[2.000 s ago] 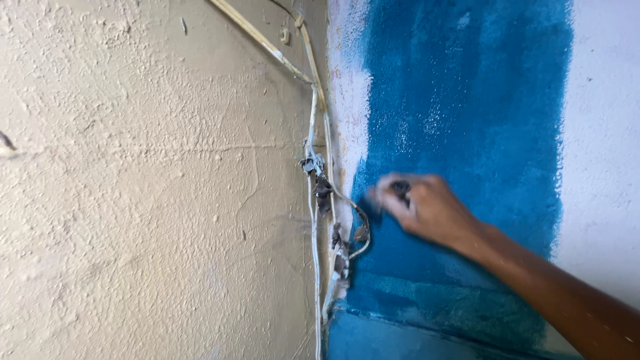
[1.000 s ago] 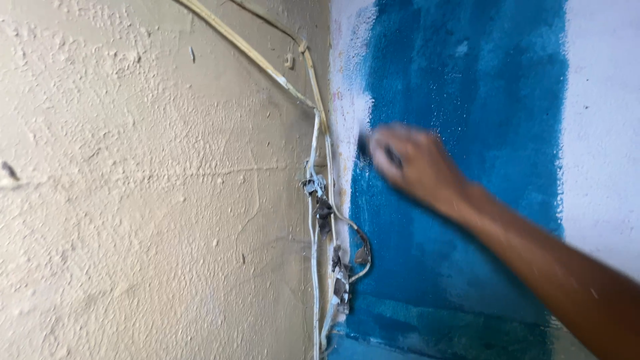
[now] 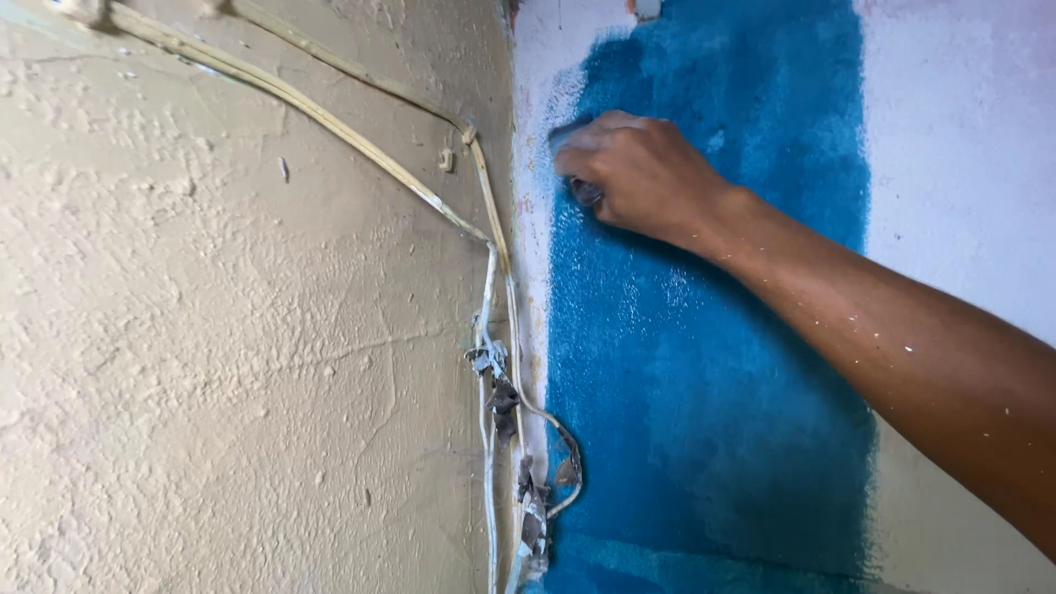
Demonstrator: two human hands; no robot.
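Observation:
My right hand (image 3: 639,177) is closed around a small dark tool (image 3: 586,192), whose dark, blurred head lies at the left edge of the blue paint (image 3: 742,330), against the white strip (image 3: 532,148) of wall. Most of the tool is hidden by my fingers, so its kind cannot be told. Small pale specks dot my forearm. To the left of the hand, old cables (image 3: 499,206) run down the wall corner, with ragged dark tape (image 3: 504,404) wrapped on them. My left hand is out of view.
A rough beige wall (image 3: 206,330) fills the left side. Two cable runs (image 3: 330,124) slope across it to the corner. One loose cable loop (image 3: 577,462) bulges over the blue paint. White wall (image 3: 949,148) lies to the right of the blue area.
My right hand has moved up along the left edge of the blue paint, from beside the cable loop to well above it. The view has tilted upward.

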